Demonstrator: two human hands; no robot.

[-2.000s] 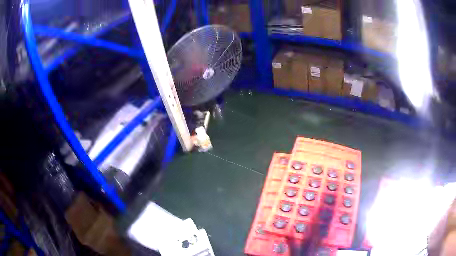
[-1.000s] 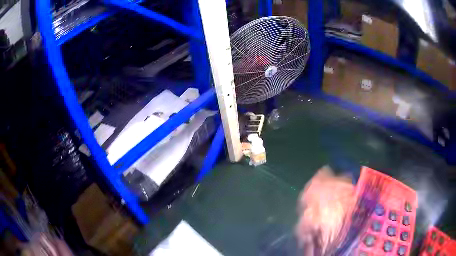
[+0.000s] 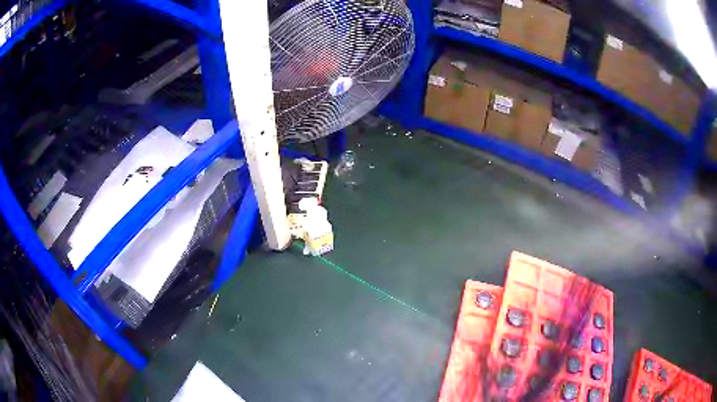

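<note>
A red-orange compartment tray (image 3: 542,302) lies on the dark-green mat at the lower right, on or over a second tray (image 3: 472,334) that shows at its left. Small round grey discs (image 3: 516,317) sit in many of its pockets. The pockets along its top row look empty. A dark blurred streak crosses the tray; I cannot tell what it is. Another red-orange tray (image 3: 667,378) with discs is cut off at the bottom right. Neither my left hand nor my right hand is in view.
A white post (image 3: 255,126) stands at the mat's left, with a small white-yellow bottle (image 3: 317,235) at its foot. A round fan (image 3: 340,85) is behind. Blue racks hold cartons (image 3: 515,118). A white sheet corner (image 3: 206,386) shows at the bottom.
The blurred hand seen at the tray one second ago is gone from view. The tray, tilted then, now lies with the second tray at its left. The camera view has shifted.
</note>
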